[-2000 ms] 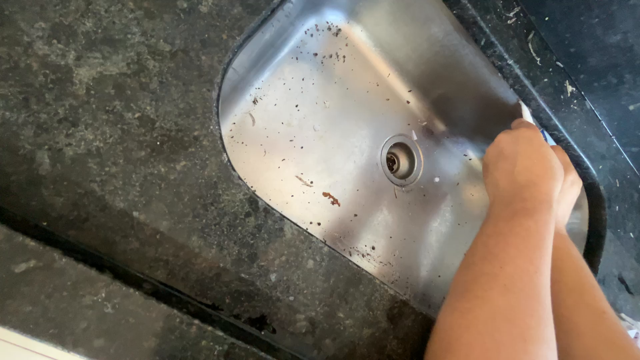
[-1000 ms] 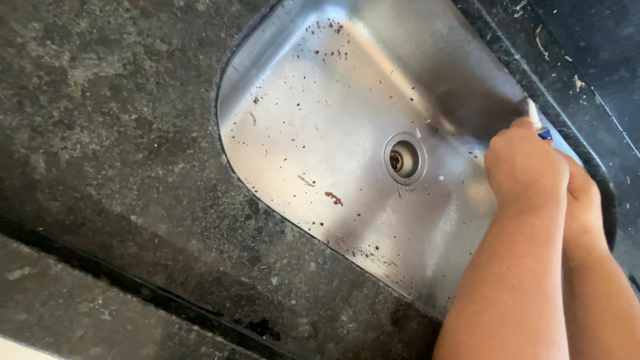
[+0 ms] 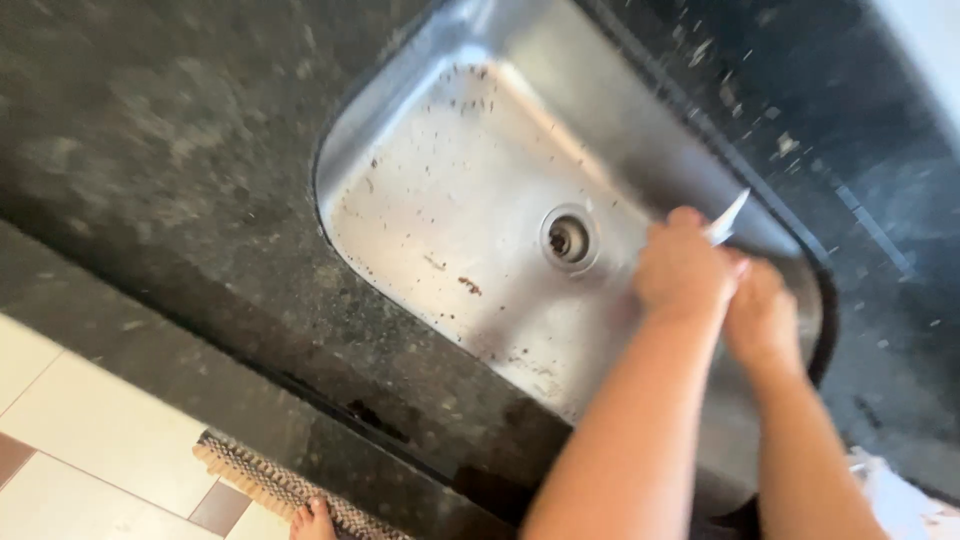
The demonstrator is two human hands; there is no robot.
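Observation:
Over the right part of a stainless steel sink (image 3: 450, 187), my left hand (image 3: 682, 262) is closed around a thin white object (image 3: 727, 221) whose pointed end sticks out past the fingers. What it is cannot be told through the blur. My right hand (image 3: 761, 315) is close beside and below the left; its fingers are partly hidden, and whether it grips the same object does not show. Left of both hands lies the round drain (image 3: 568, 238). Dark crumbs and a brown scrap (image 3: 470, 285) dot the sink floor.
Dark speckled stone countertop (image 3: 187, 150) surrounds the sink, with wet patches near its front edge. A white crumpled item (image 3: 892, 491) lies at the lower right. Below the counter are a tiled floor (image 3: 112, 397), a woven rug (image 3: 262, 469) and a bare foot (image 3: 313, 521).
Both hands have moved left, away from the sink's far right wall, and more of the white object shows. The view has shifted, bringing floor, rug and foot into sight.

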